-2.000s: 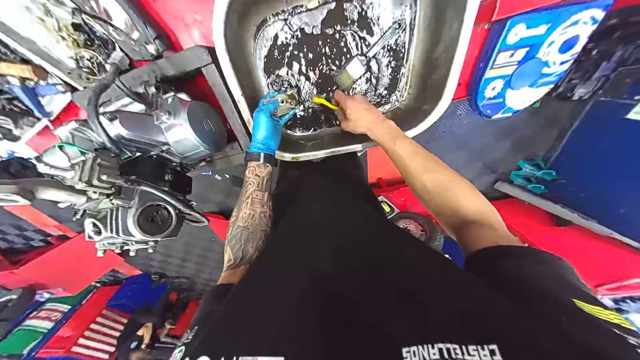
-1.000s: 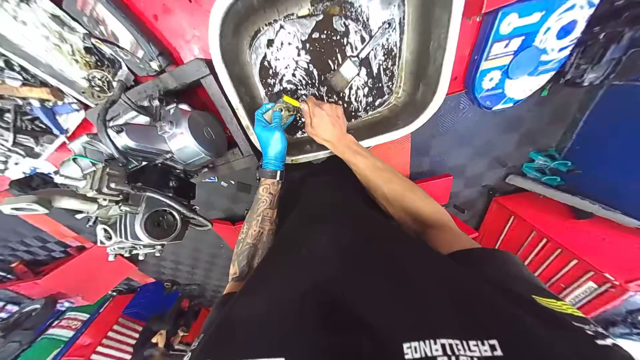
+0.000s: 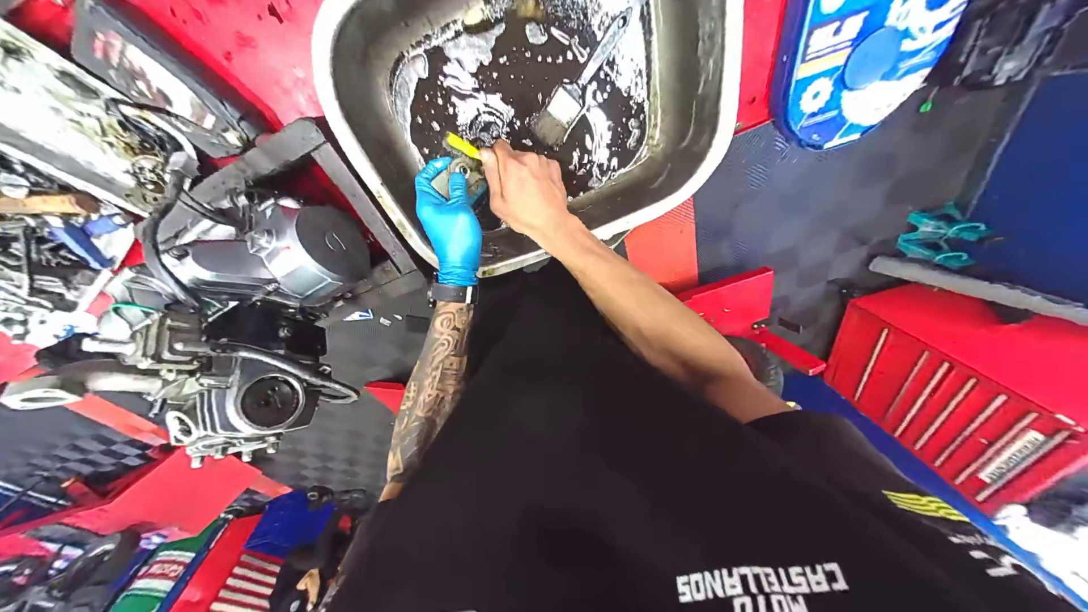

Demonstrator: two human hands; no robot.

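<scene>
My left hand (image 3: 450, 225), in a blue glove, grips a small metal part (image 3: 461, 180) over the near left side of a basin (image 3: 695, 161) holding dark, sudsy liquid. Bare and closed, my right hand (image 3: 529, 189) holds a yellow-handled tool (image 3: 463, 146) against or just above that part; the tool's working end is too small to make out. A paintbrush (image 3: 561, 115) with pale bristles lies in the basin to the right of my hands, its metal-coloured handle pointing up and right.
An engine (image 3: 268, 255) with a cylinder head stands close on the left, beside the basin's dark metal support. A red tool chest (image 3: 960, 382) is at the right. Teal gloves or cloth (image 3: 939, 234) lie beyond it, and a blue printed panel (image 3: 867, 68) sits right of the basin.
Both hands stay at the basin's near left side; my right hand has come closer to my left, with the yellow tool now over the metal part. The view has shifted somewhat.
</scene>
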